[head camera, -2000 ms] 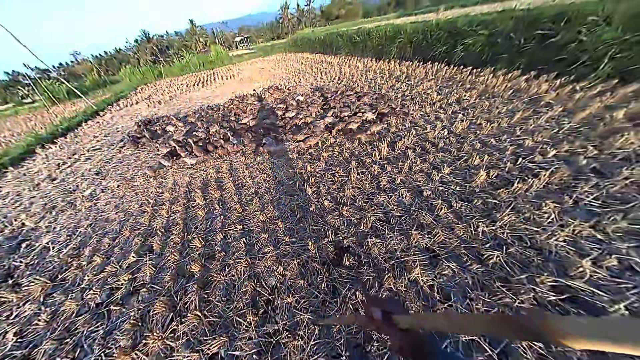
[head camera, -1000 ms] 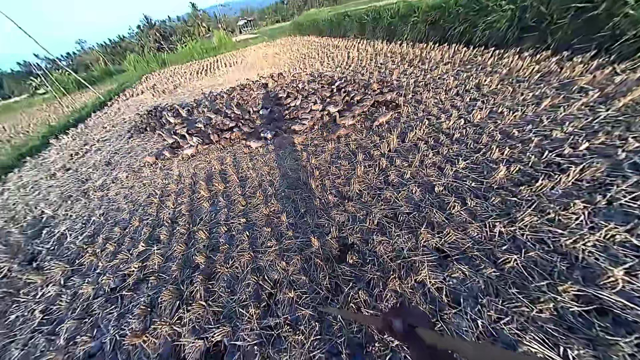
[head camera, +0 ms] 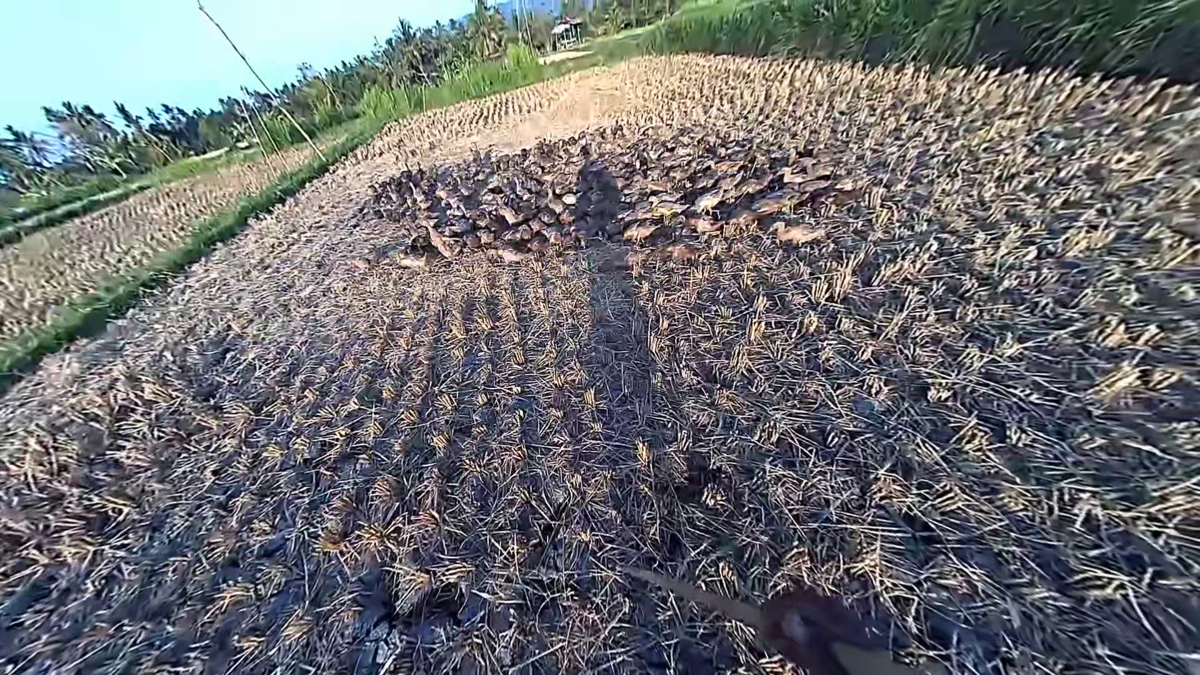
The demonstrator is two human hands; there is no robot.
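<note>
At the lower right my right hand (head camera: 808, 626) is closed around a long pole (head camera: 698, 594), likely bamboo or wood. One end of it points up and left over the stubble, and the other runs out of the bottom edge. My left hand is outside the view. Farther forward, a dense flock of brown ducks (head camera: 525, 202) is spread across the harvested rice field. A long dark shadow of a person (head camera: 614, 328) stretches over the stubble and reaches into the flock.
Rows of dry rice stubble (head camera: 562, 394) cover the ground. A grassy bank (head camera: 187, 248) runs along the left, beside thin leaning poles (head camera: 262, 82). Tall green grass (head camera: 900, 33) borders the upper right. A small hut (head camera: 566, 34) and palm trees stand far off.
The flock of ducks appears larger and nearer in the view than two seconds ago. Less of the pole shows at the lower right than two seconds ago, still in my right hand.
</note>
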